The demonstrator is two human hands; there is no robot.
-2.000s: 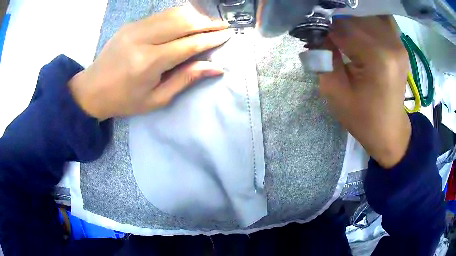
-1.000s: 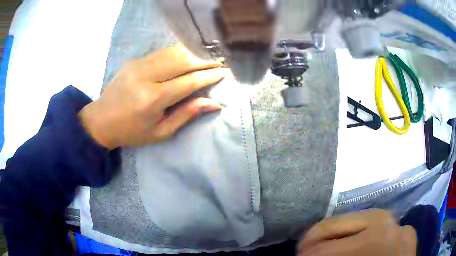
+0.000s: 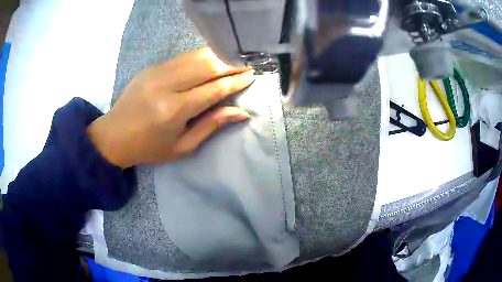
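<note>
A pale grey pocket piece (image 3: 220,193) with a dark stitch line along its right side lies on the flecked grey main panel (image 3: 336,165), which has a white edge. The sewing machine head (image 3: 330,49) stands above them at the top. The presser foot (image 3: 258,61) is at the upper end of the pale piece. My left hand (image 3: 170,104) lies flat on the pale piece, fingers together, fingertips just below the presser foot; the thumb is a little apart. My right hand is out of the picture.
Scissors with yellow (image 3: 437,110) and green (image 3: 459,99) handle loops lie on the table at right. Black thread snips (image 3: 407,118) lie beside them. A dark flat object (image 3: 485,151) is further right. A measuring tape (image 3: 429,199) runs along the table's front edge. Blue material shows below.
My right hand has moved from the machine knob down to the front edge, then out of view. My left hand stays on the pale piece. The machine head appears shifted in the view.
</note>
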